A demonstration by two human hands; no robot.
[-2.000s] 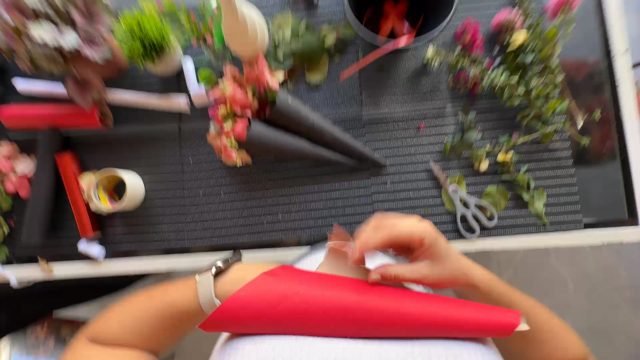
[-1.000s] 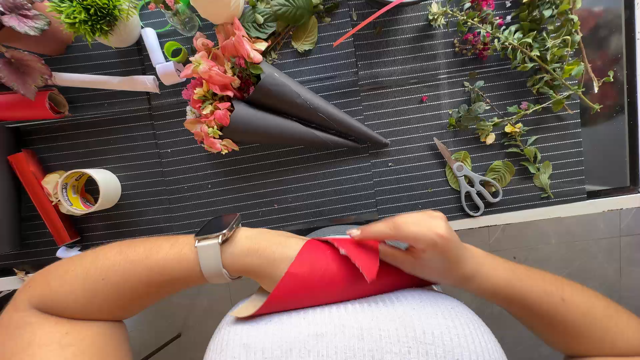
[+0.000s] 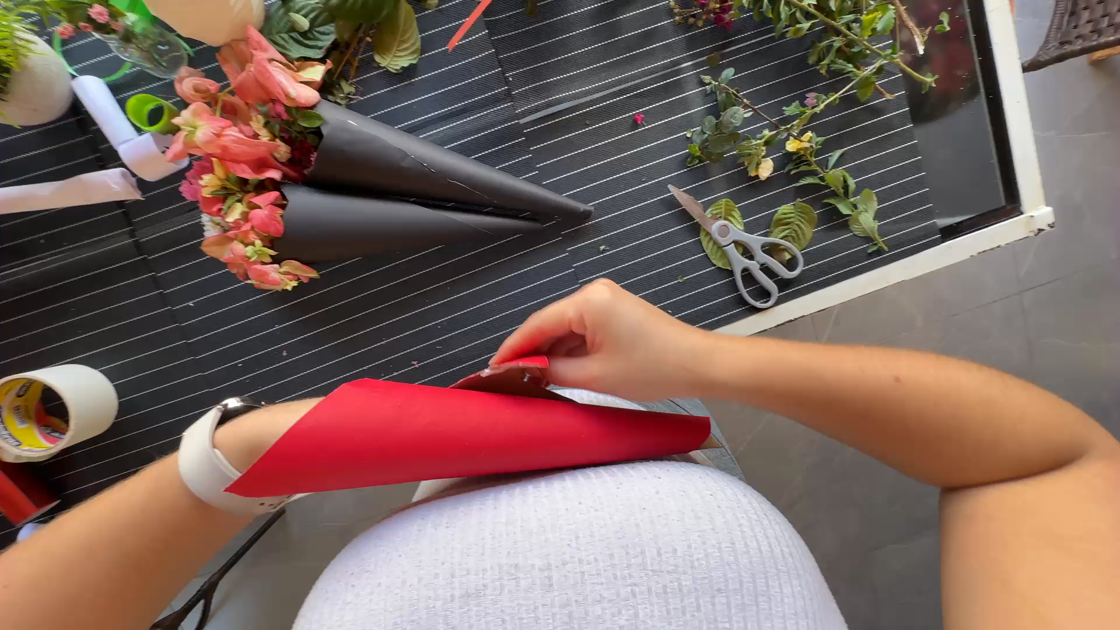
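A sheet of red paper (image 3: pixel 472 437), rolled into a cone, lies across my lap against the ribbed white top. My left hand is inside its wide end and hidden; only the wrist with a white-strapped watch shows. The fingertips of my right hand (image 3: pixel 604 341) pinch a folded, rough-edged flap of the paper. Beyond my hands, two black paper cones (image 3: pixel 420 175) filled with coral and pink flowers (image 3: pixel 245 149) lie side by side on the striped black mat, tips to the right. Grey-handled scissors (image 3: pixel 744 249) rest near the table edge beside two green leaves (image 3: pixel 792 226).
A roll of tape (image 3: pixel 87 402) stands at the left by a red roll (image 3: pixel 22 490). White paper rolls (image 3: pixel 70 188), a green ring (image 3: pixel 150 114) and pots (image 3: pixel 35 83) are at the upper left. Cut leafy stems (image 3: pixel 814 131) lie upper right. The table's white edge (image 3: pixel 892 280) runs diagonally.
The red paper, bunched under my right hand a second ago, now shows as a longer cone pointing right. My right hand still pinches its upper edge. The view has shifted closer to the table's right corner.
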